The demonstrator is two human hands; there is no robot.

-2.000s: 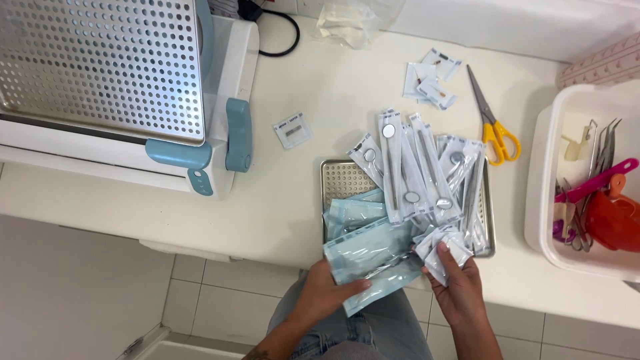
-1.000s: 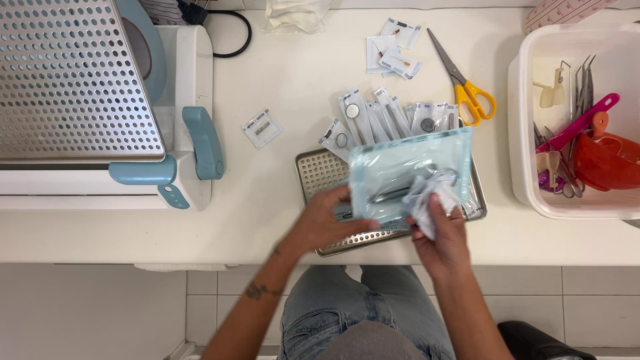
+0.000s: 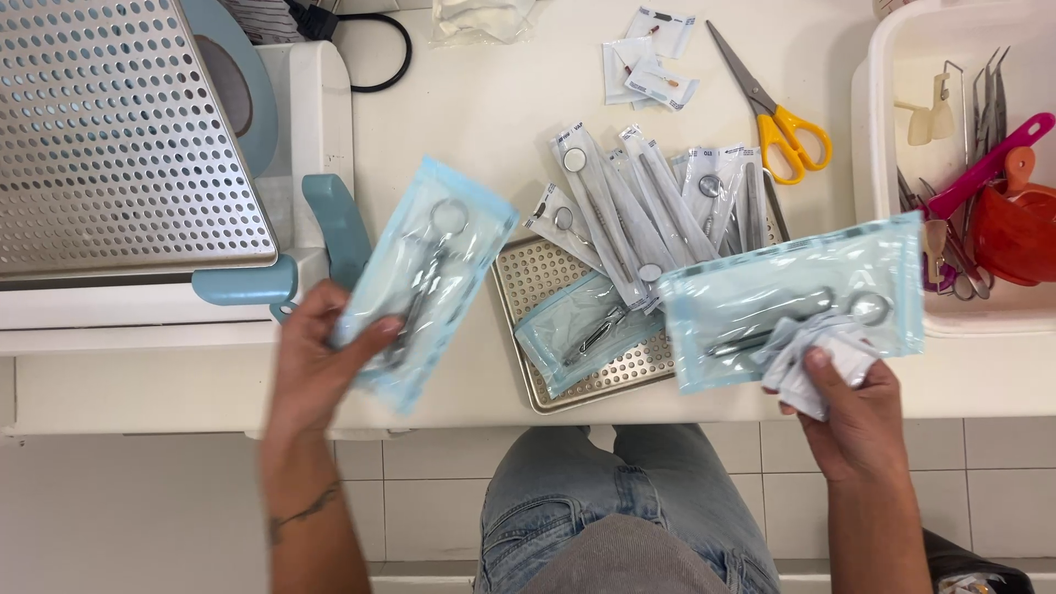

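My left hand (image 3: 334, 355) grips a blue-edged sterilization pouch (image 3: 462, 239) with a ringed metal instrument inside, held left of the perforated metal tray (image 3: 528, 272). In my right hand (image 3: 854, 408) are a larger pouch (image 3: 742, 285) with metal instruments and a bunch of small white packets (image 3: 817, 363), over the tray's right side. Another blue-edged pouch (image 3: 577, 330) lies on the tray. Several narrow clear pouches with dental mirrors and other metal instruments (image 3: 615, 214) fan out across the tray's back, partly hidden by the larger pouch.
At left stands a white device with blue handles (image 3: 338, 223) and a perforated metal panel (image 3: 124, 140). Yellow-handled scissors (image 3: 775, 124) and small packets (image 3: 652, 66) lie behind the tray. A white bin (image 3: 874, 165) at right holds instruments and a red bowl (image 3: 1019, 231). A black cable (image 3: 404, 49) loops at the back.
My hands have moved apart, the left one leftward with a pouch. One second ago both were at a pouch above the tray. The pouch lying on the tray has come into view.
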